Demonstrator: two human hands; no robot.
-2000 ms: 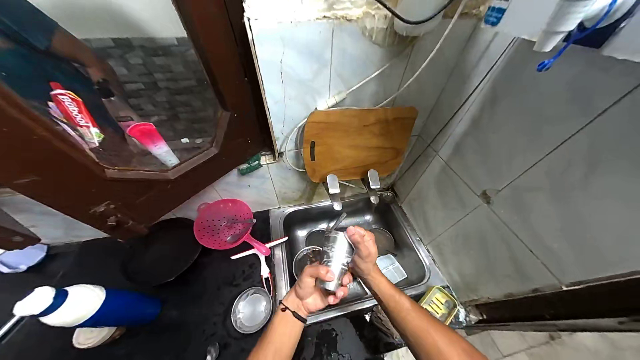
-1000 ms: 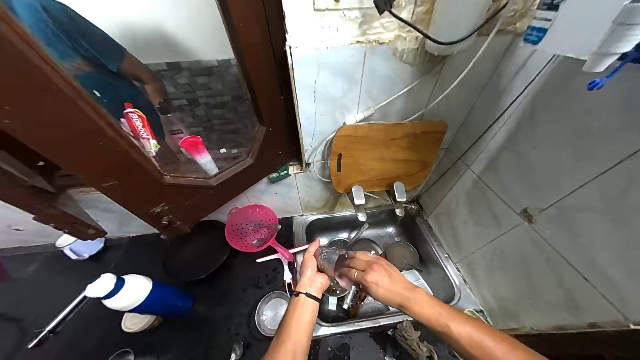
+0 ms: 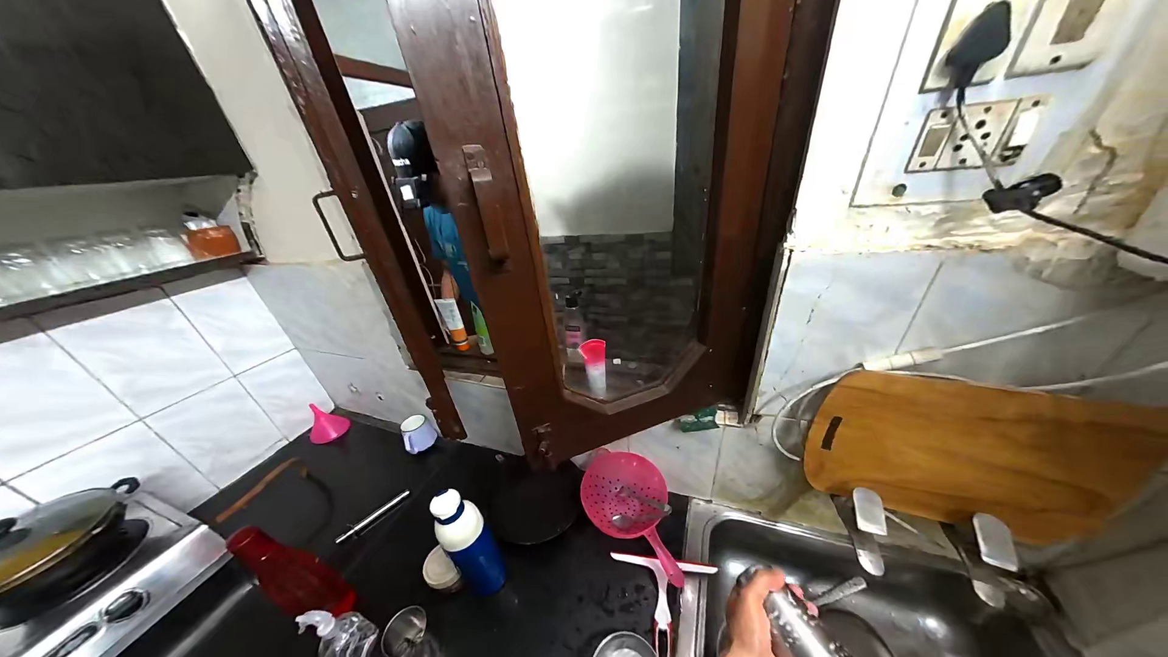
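At the lower right, my left hand (image 3: pixel 750 613) grips a shiny steel tumbler (image 3: pixel 803 626) over the steel sink (image 3: pixel 730 529). Fingertips show on the tumbler's far side; whose hand they belong to is hard to tell, and my right hand is otherwise out of the frame. A spoon or similar utensil (image 3: pixel 841 591) lies in the sink behind the tumbler. Left of the sink, a pink plastic colander (image 3: pixel 624 488) holds spoons, and a white squeegee (image 3: pixel 662 584) lies below it. Two taps (image 3: pixel 870 513) stand at the sink's back edge, in front of a wooden board (image 3: pixel 985 447).
A blue and white bottle (image 3: pixel 470 543), a dark pan (image 3: pixel 534 505) and a steel bowl (image 3: pixel 625 646) are on the black counter. Farther left are a red bottle (image 3: pixel 290 573) and a stove (image 3: pixel 151 584) with a lidded pan (image 3: pixel 59 538). A brown cabinet door (image 3: pixel 520 274) hangs above.
The view has swung up and left, bringing the stove and shelf into sight. Both hands were fully visible around the steel tumbler earlier; now mainly my left hand shows, at the lower edge.
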